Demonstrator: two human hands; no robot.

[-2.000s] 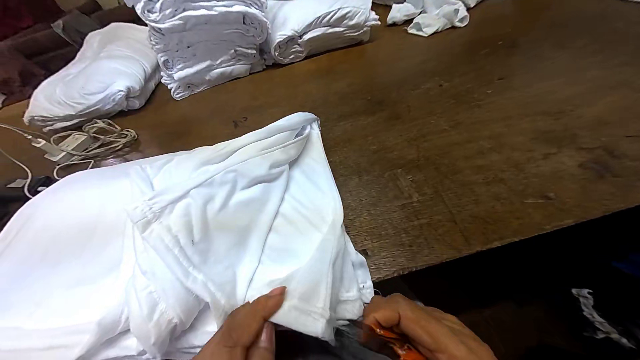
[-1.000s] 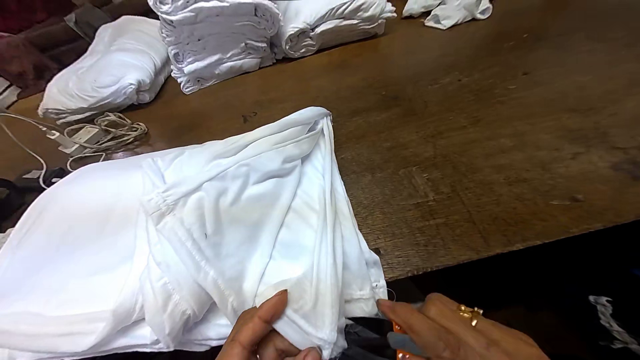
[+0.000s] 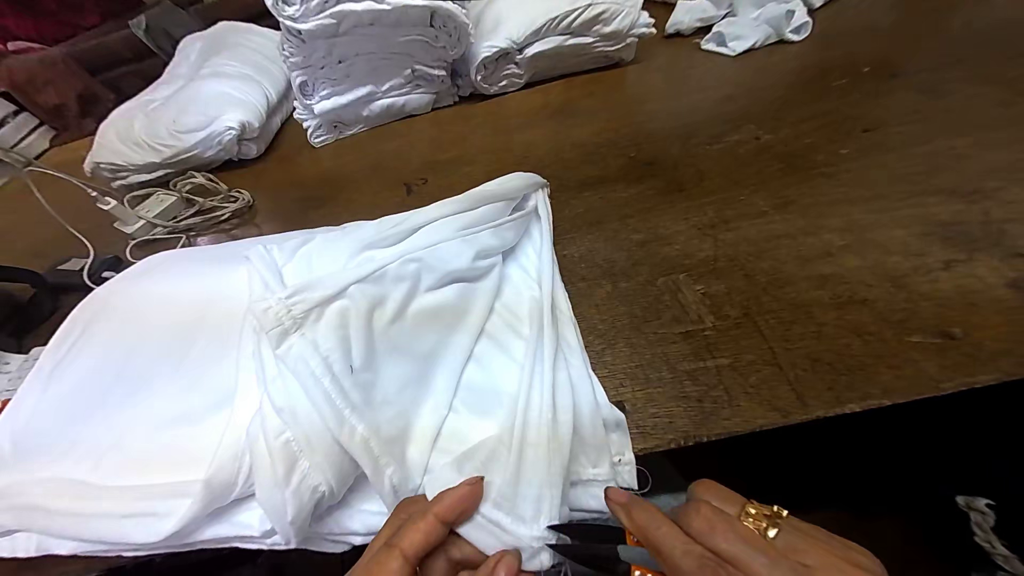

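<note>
A white sewn garment point(image 3: 384, 344) lies in folds over the near edge of the wooden table. At the bottom, my left hand point(image 3: 440, 536) pinches its hemmed lower corner between thumb and fingers. My right hand point(image 3: 720, 532), with a gold ring, holds small scissors point(image 3: 592, 544) with dark blades and orange on the handle. The blades are parted and their tips touch the hem beside my left fingers. A loose thread point(image 3: 645, 480) curls from the garment's corner above the scissors. Part of the scissors is hidden by my right hand.
Folded white cloth bundles point(image 3: 368, 68) stand along the far side of the wooden table point(image 3: 768, 240). A coiled white cable point(image 3: 200, 200) with a plug lies at left. Another white cloth piece point(image 3: 752, 24) lies at the top. The table edge drops to a dark area at lower right.
Two seconds ago my right fingers were curled close at the garment's corner; now they are stretched out and the dark blades show plainly. My left hand still holds the hem.
</note>
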